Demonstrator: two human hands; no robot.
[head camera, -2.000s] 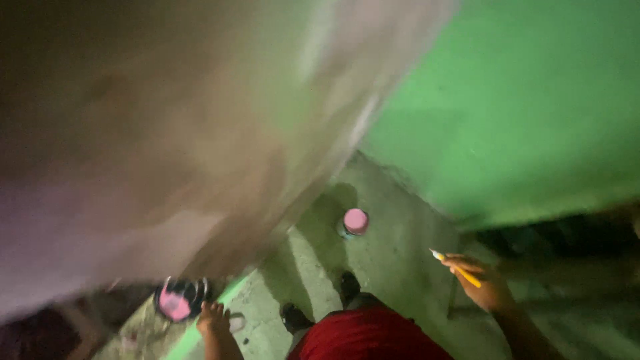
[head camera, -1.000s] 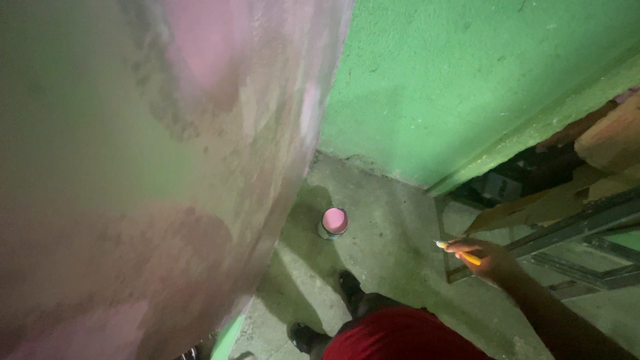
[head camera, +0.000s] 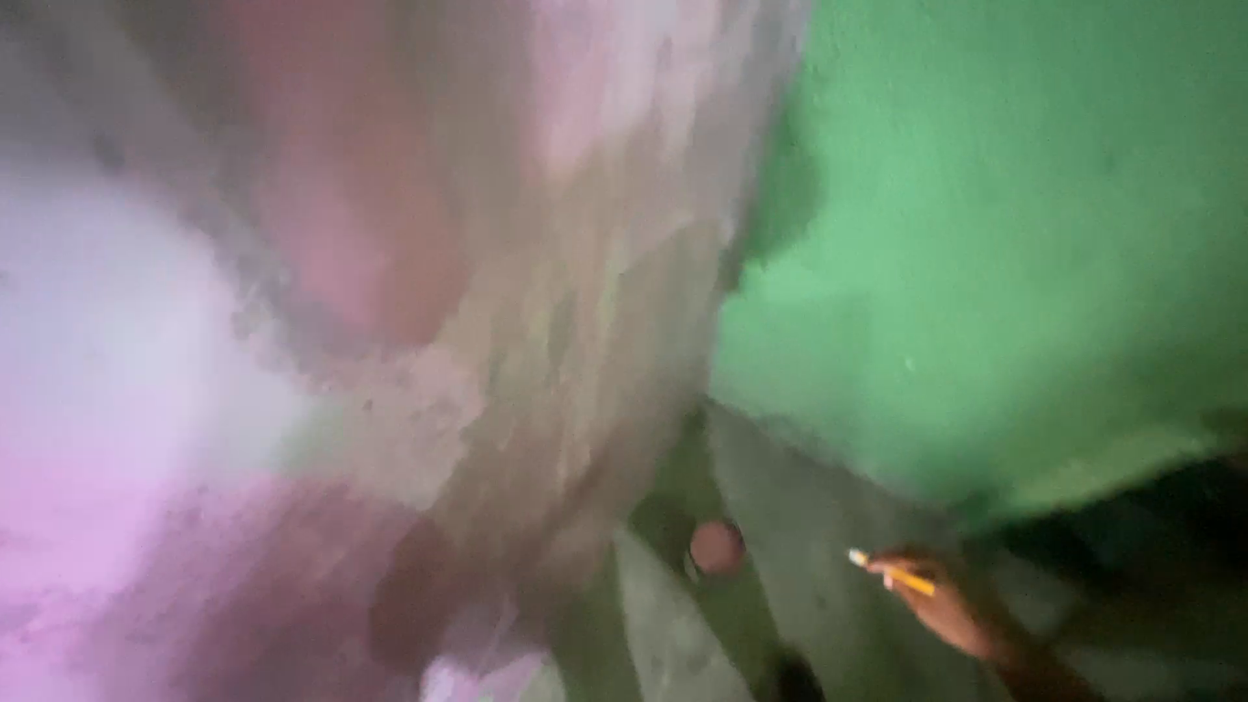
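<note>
My right hand (head camera: 941, 600) is at the lower right, closed around a thin yellow-handled tool (head camera: 912, 579) with a pale tip, possibly a small paintbrush; blur hides its exact kind. The tip points up and left, over the floor. A container of pink paint (head camera: 717, 547) stands on the floor to the left of this hand, not touching it. On the left rises a wall (head camera: 546, 322) with patchy pink, white and brownish paint. My left hand is out of the frame.
A green wall (head camera: 994, 244) meets the patchy wall at a corner above the container. Grey concrete floor (head camera: 829, 507) runs below, crossed by shadows. A dark area (head camera: 1160, 526) lies beyond the green wall's lower edge at right. Part of a dark shoe (head camera: 798, 678) shows at the bottom.
My left hand, seen at the lower left two seconds ago, is out of view. My right hand still holds the yellow-handled tool. The view has tilted up toward the walls since one second ago.
</note>
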